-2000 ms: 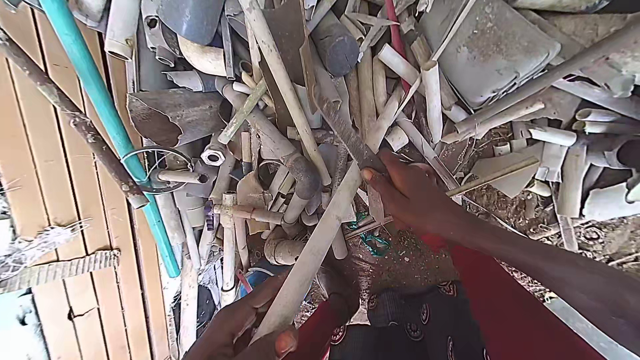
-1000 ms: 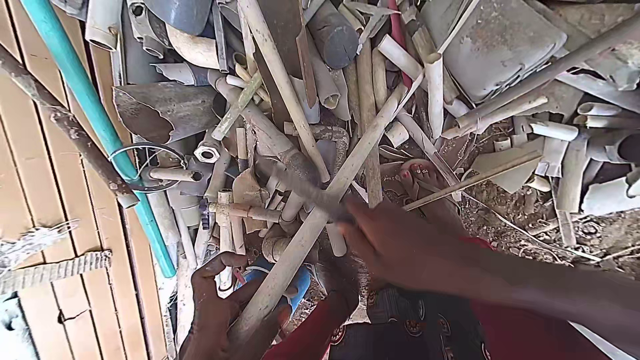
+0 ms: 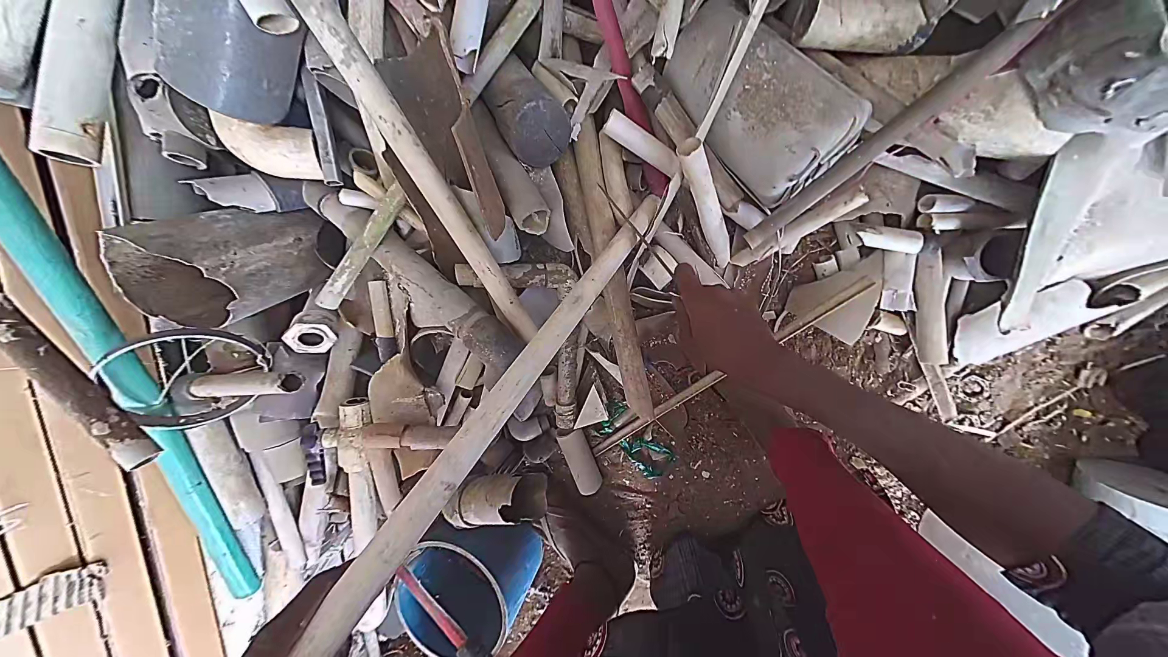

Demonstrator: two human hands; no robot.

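A long pale plastic pipe (image 3: 511, 392) runs diagonally from the lower left edge up to the middle, across a heap of scrap pipes. My left hand (image 3: 306, 607) is at its near end at the bottom left, behind the pipe, with its fingers mostly hidden. My right hand (image 3: 716, 324) is beyond the far end, low over the heap, beside short pale pipe pieces (image 3: 703, 196). Its fingers are blurred and whatever they grip cannot be made out. The broad blade seen earlier does not show plainly. A thin stick (image 3: 671, 401) passes just under my right wrist.
A blue bucket (image 3: 511, 557) stands at the bottom, near a foot (image 3: 589, 538). A green pipe (image 3: 196, 497) and a branch (image 3: 64, 383) lie over tan slats (image 3: 41, 479) at the left. Pipe fittings, broken plastic and a grey slab (image 3: 766, 109) fill the heap.
My right hand, which held a flat blade against the pale pipe, has moved away from the pipe's middle to beyond its far end. The pipe's near end now reaches the bottom edge.
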